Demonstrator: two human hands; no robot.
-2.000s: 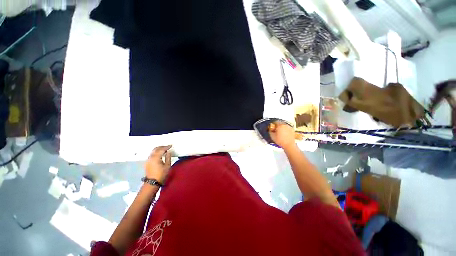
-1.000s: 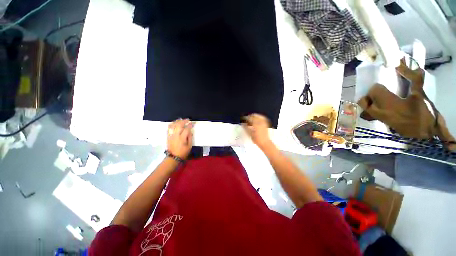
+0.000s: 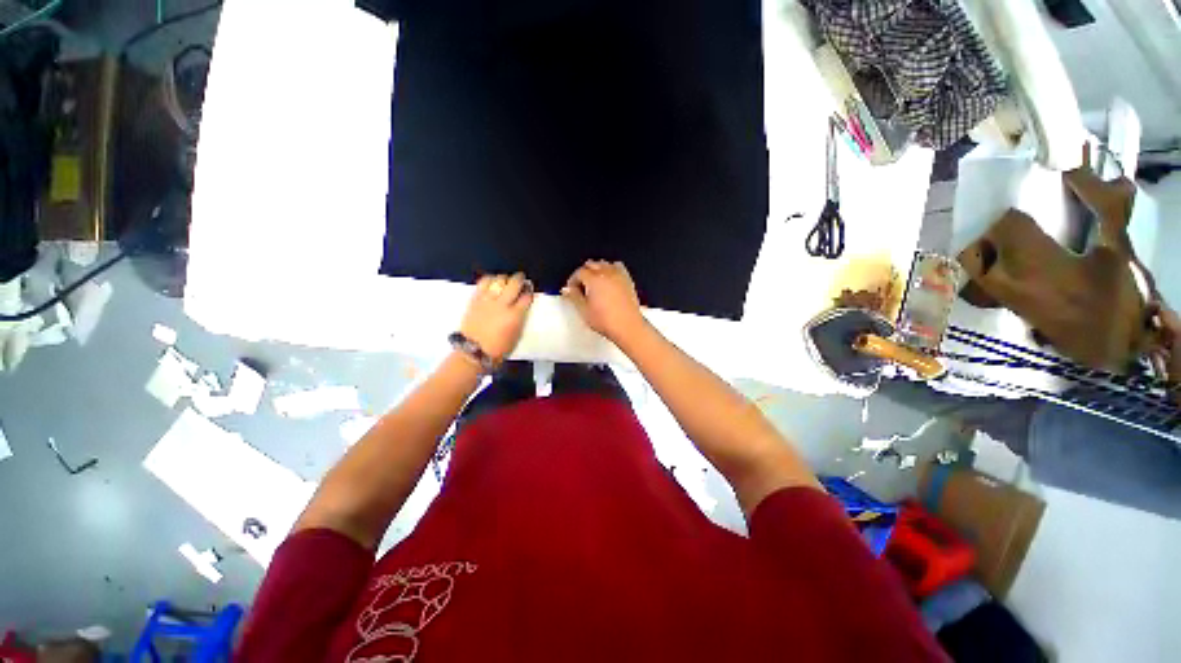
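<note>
A large black cloth lies flat on the white-covered pressing table, its near edge close to the table's front. My left hand is at that near edge, with the fingertips bent down on it. My right hand is a little to the right, its fingertips also pinching or pressing the same edge. Any small thing between the fingers is too small to tell. The iron stands untouched at the table's right end, its tan handle pointing right.
Black-handled shears lie right of the cloth. A checked cloth heap and a narrow tray are at the back right. Patterned cords run right from the iron. Brown cloth lies beyond. White scraps, a cardboard box and red plastic are on the floor.
My right hand has let go of the iron, which now rests further right, and has moved left to the cloth edge. My left hand has moved onto the edge too. The view has shifted.
</note>
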